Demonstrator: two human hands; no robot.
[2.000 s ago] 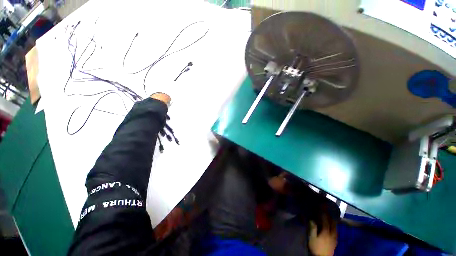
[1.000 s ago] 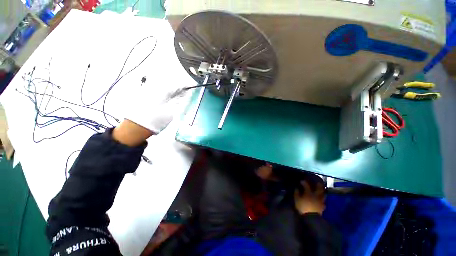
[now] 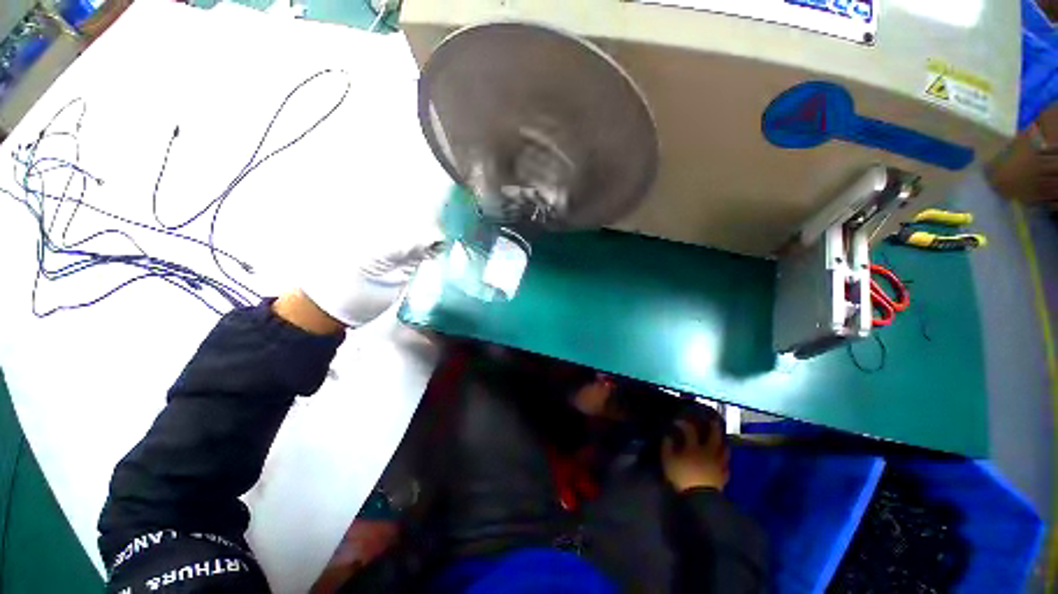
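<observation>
My left hand (image 3: 374, 285), in a white glove, is closed at the front of the winding disc (image 3: 551, 128). A dark cable (image 3: 511, 236) runs from its fingertips to the prongs. The disc and prongs are blurred, and the cable's wound part is not clear. My bare right hand (image 3: 696, 455) is low, below the bench edge, with fingers apart and nothing visible in it. Loose black cables (image 3: 128, 258) lie on the white sheet (image 3: 348, 406) at the left.
The beige machine (image 3: 696, 139) has a metal tying head (image 3: 826, 284) at its right. Red-handled scissors (image 3: 888, 296) and yellow-black cutters (image 3: 942, 240) lie beside it on the green mat (image 3: 673, 313). A blue bin (image 3: 986, 511) holds black cables. Part of a person shows at the right edge.
The disc and prongs, sharp a second ago, are now blurred by turning. My left hand came from the loose cables to the disc with a cable. The right hand stays low.
</observation>
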